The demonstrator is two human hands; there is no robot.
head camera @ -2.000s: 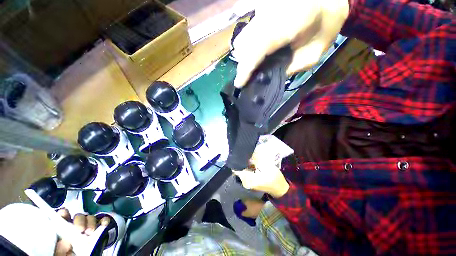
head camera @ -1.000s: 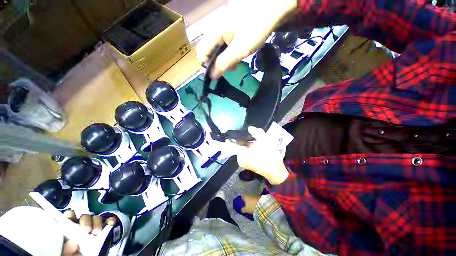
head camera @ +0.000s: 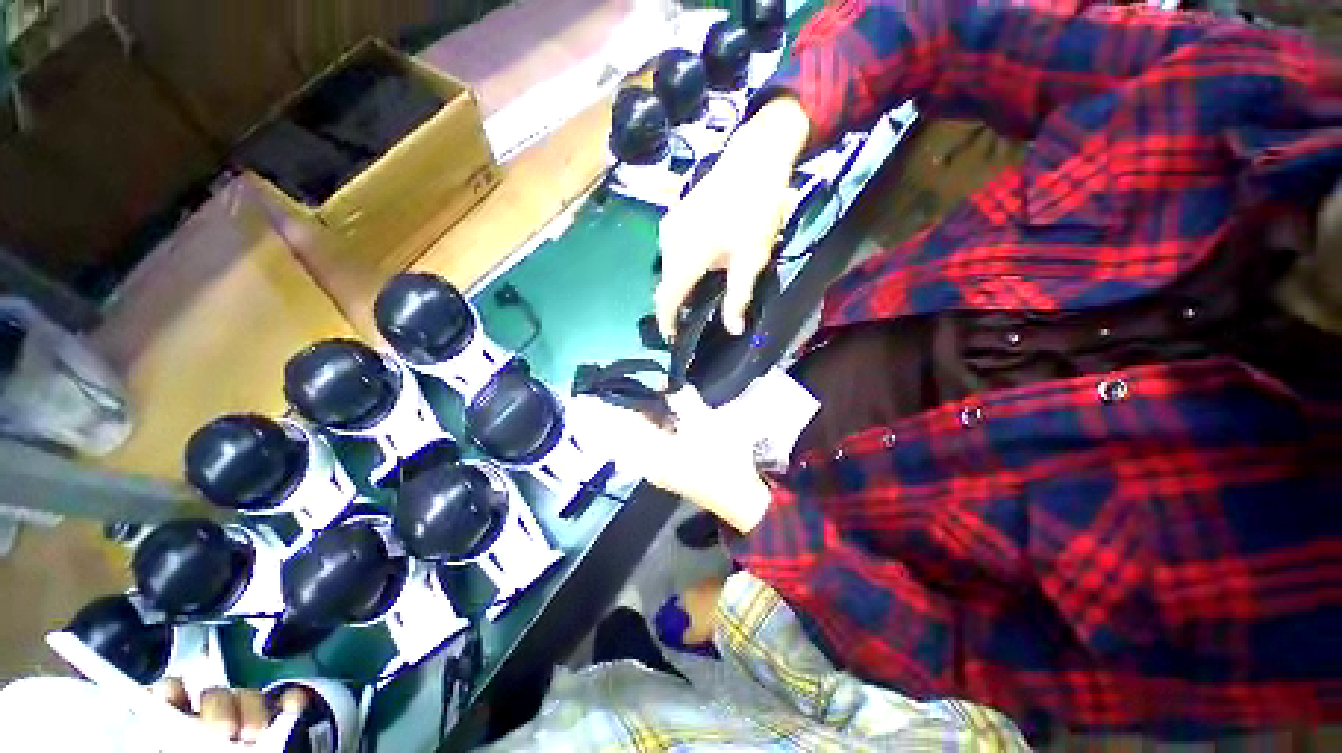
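Note:
My left hand (head camera: pixel 228 709) is at the bottom left edge, its fingers over a white camera (head camera: pixel 59 721) cut off by the frame. My right hand (head camera: pixel 707 606) shows small at the bottom centre, beyond a yellow-grey plaid sleeve. It is closed on a purple-blue cloth (head camera: pixel 673 621), its fingers unclear. Several white security cameras with black ball fronts (head camera: pixel 420 316) stand in rows on the green-matted bench (head camera: pixel 567 287).
A co-worker in red plaid (head camera: pixel 1016 559) fills the right side, both hands on a black curved part (head camera: pixel 721 353), with a white label sheet (head camera: pixel 780 415) beside. A carton of black pieces (head camera: pixel 390 177) stands behind. More cameras (head camera: pixel 640 125) stand up the bench. Clear plastic (head camera: pixel 59 383) is far left.
The view has shifted, so the camera rows sit lower and further left. The co-worker's upper hand has come down onto the black part. More cameras up the bench show. My grips look unchanged.

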